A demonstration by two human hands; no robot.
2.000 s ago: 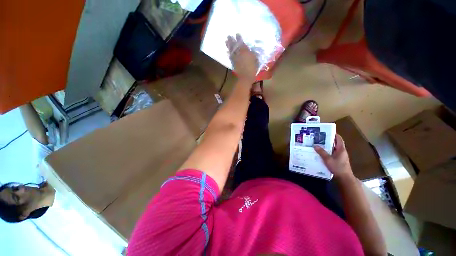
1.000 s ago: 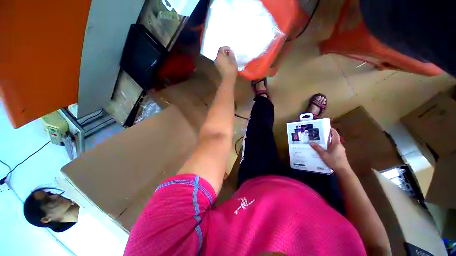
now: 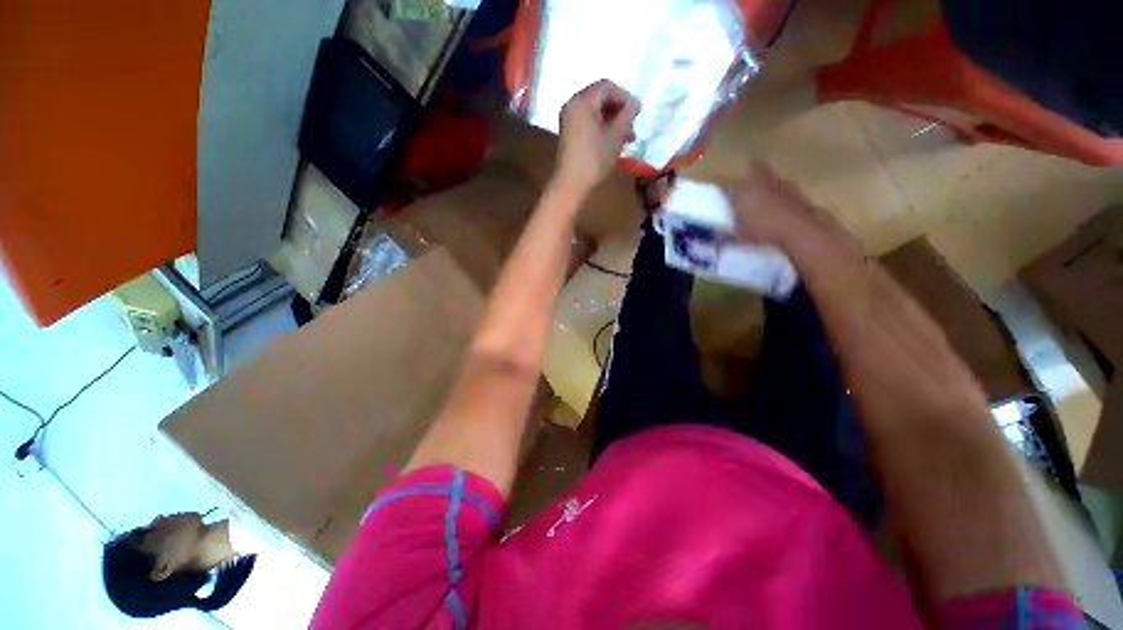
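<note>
A retail box (image 3: 727,256), white with a dark picture, is tilted and blurred above my legs. My right hand (image 3: 770,215) is blurred and holds it by its upper right side. A shiny stack of shrink bags (image 3: 677,74) lies on the red stool (image 3: 521,55). My left hand (image 3: 600,117) is over the lower left part of the stack, with its fingers curled in. I cannot tell whether film is pinched in it.
A large brown carton (image 3: 333,382) stands at the left, with a person's head (image 3: 173,564) beyond it. A red stool (image 3: 961,92) is at upper right. Open cartons (image 3: 954,308) stand at right. An orange housing (image 3: 99,135) is at upper left.
My right hand has moved the box up and left towards the stack, and the box has tilted. My left hand has moved slightly right and up, fingers curled.
</note>
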